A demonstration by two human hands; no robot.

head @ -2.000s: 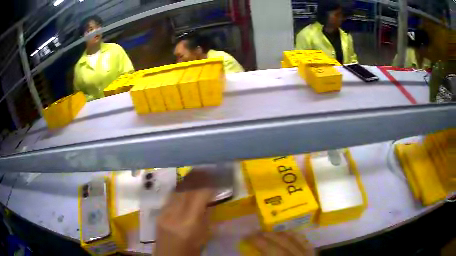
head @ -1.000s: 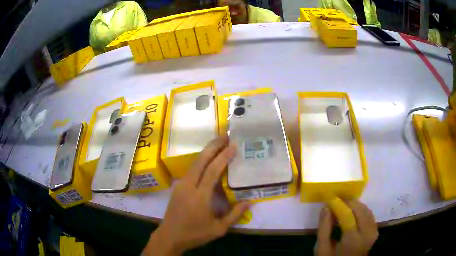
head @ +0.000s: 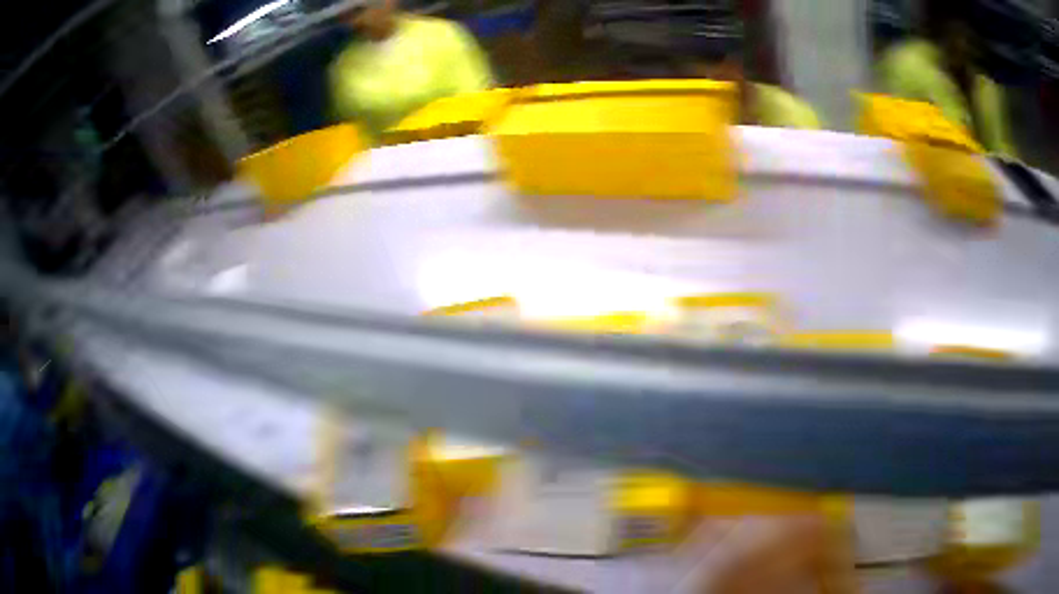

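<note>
The frame is strongly blurred. A blurred hand [head: 772, 557], by its place my left hand, is cut off by the bottom edge, and its fingers cannot be made out. It is between a pale phone [head: 563, 511] and another pale phone [head: 897, 528]. A third pale phone [head: 369, 478] lies on a yellow box [head: 372, 533] at the left. An open yellow box [head: 455, 470] stands beside it. A grey bar hides the middle of the row of boxes. My right hand is not in view.
The grey bar [head: 581, 400] crosses the whole view. A row of yellow boxes [head: 616, 157] stands at the back of the white shelf [head: 650, 250], with more yellow boxes [head: 955, 180] at the right. People in yellow-green workwear [head: 406, 72] are behind it.
The view has swung left, so boxes and phones appear farther right. The grey bar is back across the view. My right hand has left the picture; my left hand appears lower and farther right.
</note>
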